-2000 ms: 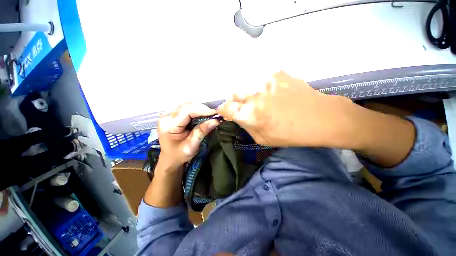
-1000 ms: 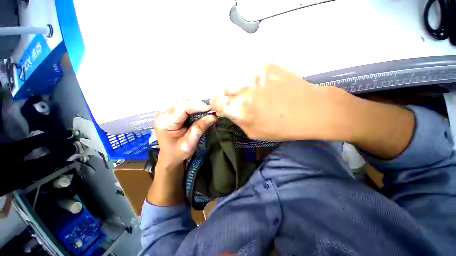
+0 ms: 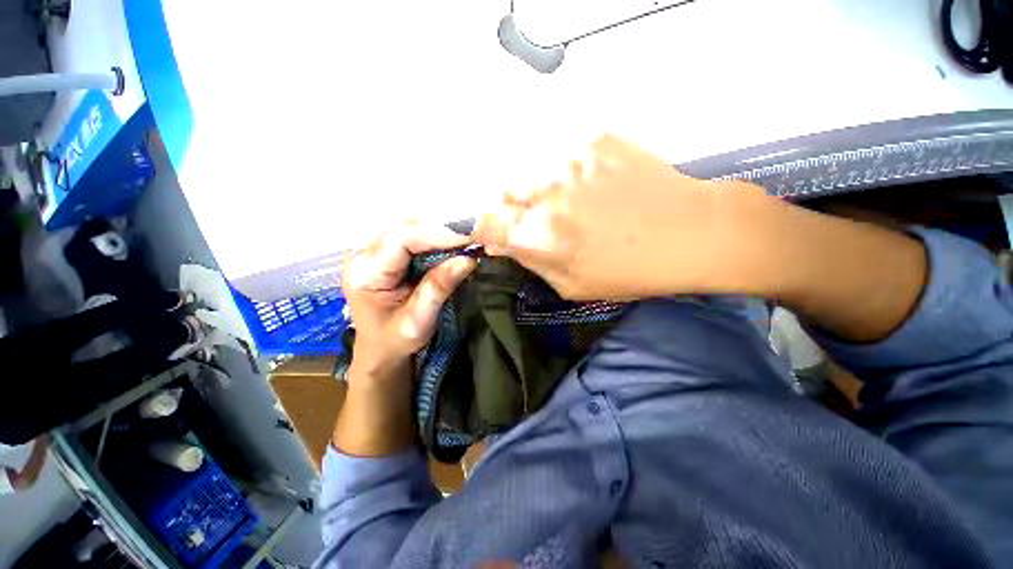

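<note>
A dark olive garment piece [image 3: 494, 361] with blue and light-blue woven bands hangs bunched below my hands, between the table edge and my lap. My left hand [image 3: 391, 295] pinches its top edge between thumb and fingers. My right hand [image 3: 578, 228] holds the same edge beside it, fingertips close to the left ones. A small dark fold shows between the fingertips. The right fingers are overexposed, and their exact hold on the fold is partly hidden.
The white table [image 3: 333, 122] has a grey rounded front edge with a printed ruler scale [image 3: 878, 169]. Black ring handles [image 3: 969, 33] lie at the top right. A blue perforated basket [image 3: 291, 322] is beyond the left table edge. A cardboard box [image 3: 311, 411] stands below.
The camera view has shifted slightly, moving the table top and black handles up in the picture. Both hands keep their pinch on the garment edge with almost no visible movement.
</note>
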